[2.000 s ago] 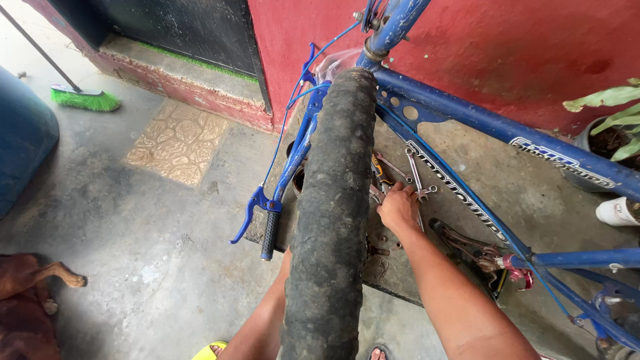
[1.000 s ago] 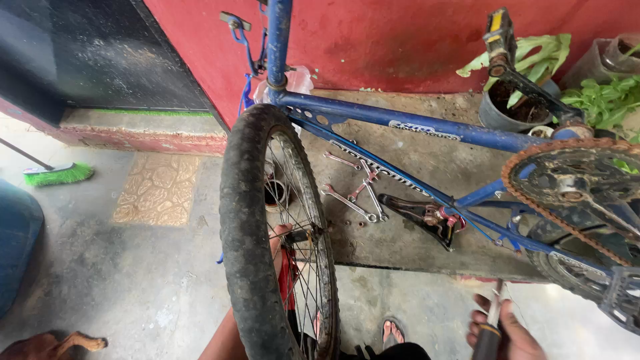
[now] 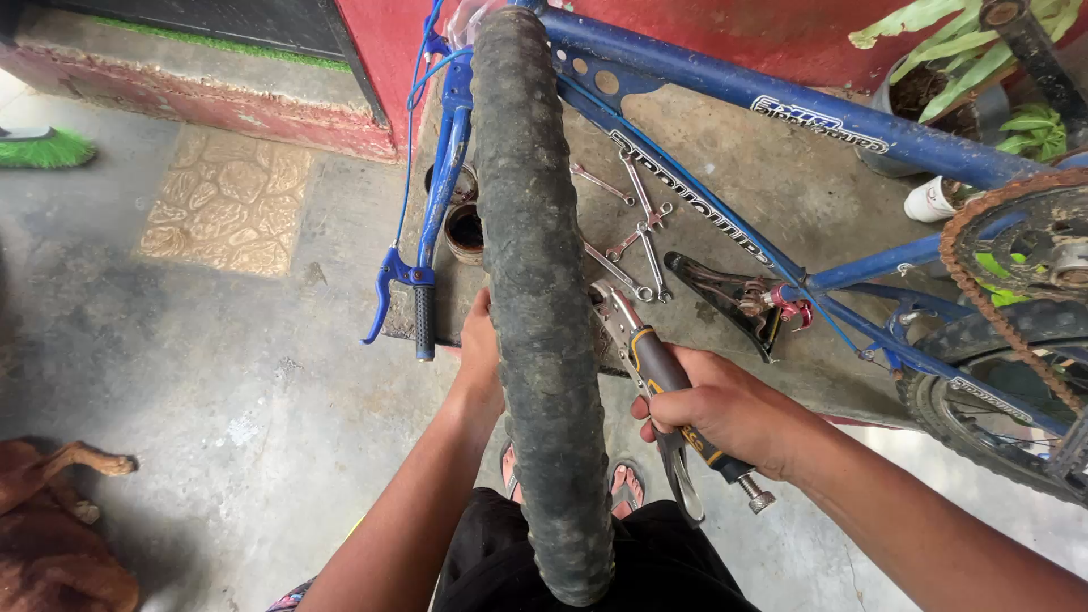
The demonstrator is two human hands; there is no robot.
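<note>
My right hand (image 3: 714, 404) is closed around the grey and yellow grip of locking pliers (image 3: 663, 365), whose jaws point at the right side of the bicycle's front tire (image 3: 540, 280). At the tire's left side is my left hand (image 3: 483, 344); its fingers are hidden behind the tire, so what they touch does not show. The tire stands upright, edge-on to me, below the blue bicycle frame (image 3: 765, 98). Several combination wrenches (image 3: 650, 259) lie on the concrete ledge to the right of the tire. A blue brake lever (image 3: 391, 285) and black handlebar grip (image 3: 424, 323) hang at the left.
A black bicycle saddle (image 3: 722, 297) rests on the ledge (image 3: 816, 374). Round containers (image 3: 464, 229) stand behind the tire. The rusty chain (image 3: 969, 263) and rear wheel (image 3: 994, 408) are at the right, near potted plants (image 3: 922, 102). A brown dog (image 3: 59, 535) lies at lower left.
My right hand was among the wrenches two seconds ago, then held a tool low at the right; now it has the pliers beside the tire. The front wheel, seen obliquely one second ago, is edge-on.
</note>
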